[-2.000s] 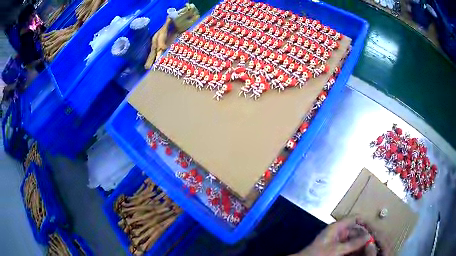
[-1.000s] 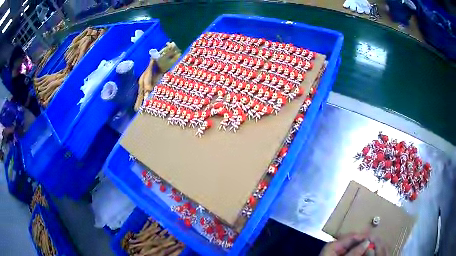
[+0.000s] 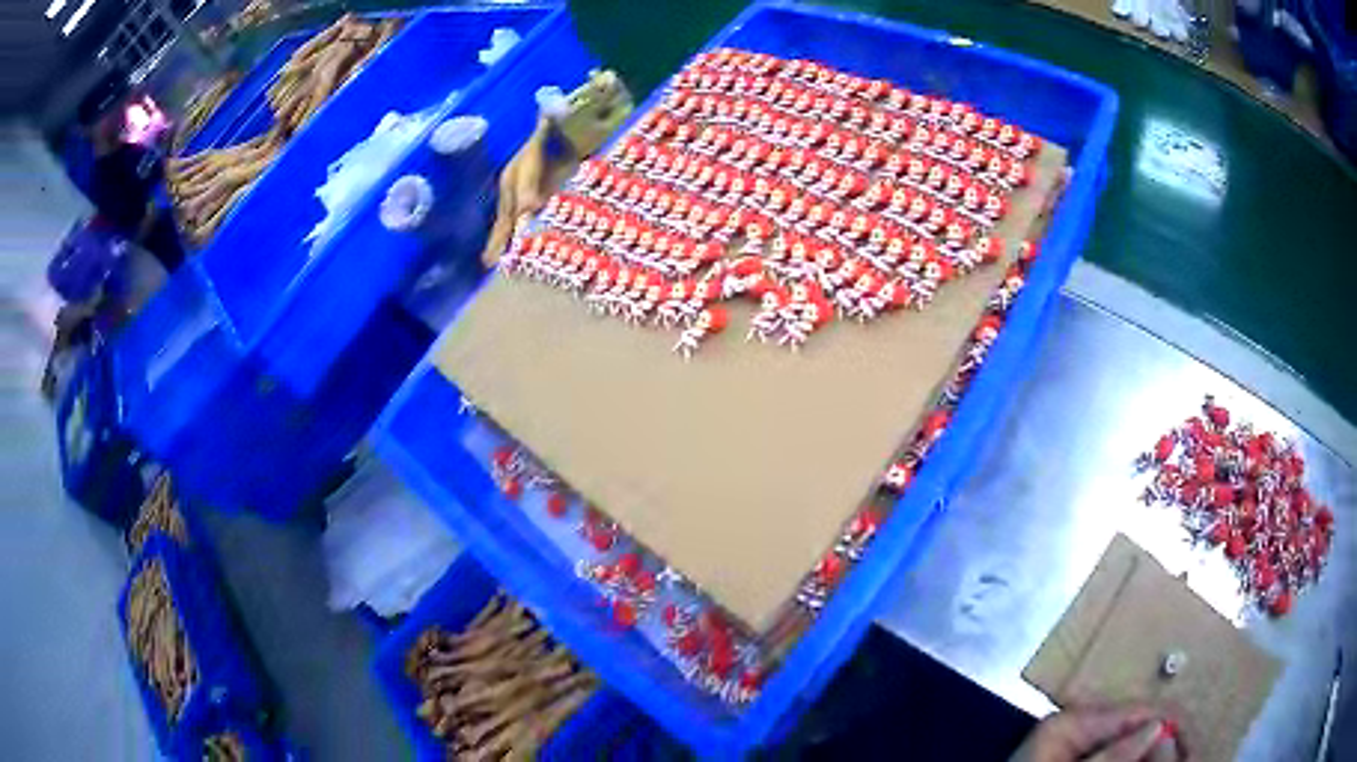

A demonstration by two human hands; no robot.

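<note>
My left hand (image 3: 1094, 732) is at the bottom edge, cut off by it, with its fingertips closed around a small red piece (image 3: 1167, 731) over the cardboard pad (image 3: 1098, 625). What shows of my right hand cannot be told apart clearly at the bottom edge. A small white cup (image 3: 1171, 664) stands on the pad just beyond the fingers. A loose heap of red-and-white figurines (image 3: 1243, 499) lies on the metal bench beyond the pad.
A large blue crate (image 3: 953, 506) stands left of the pad. Its cardboard sheet (image 3: 670, 447) bears rows of figurines (image 3: 774, 179). Other blue bins with tan pieces (image 3: 499, 677) are at the left. A green surface (image 3: 1176, 223) lies behind. A slim tool (image 3: 1329, 707) is at the right edge.
The camera view has shifted, so the crate and bench sit further right than one second ago. The hands are lower in the picture and more cut off. The figurine rows look unchanged.
</note>
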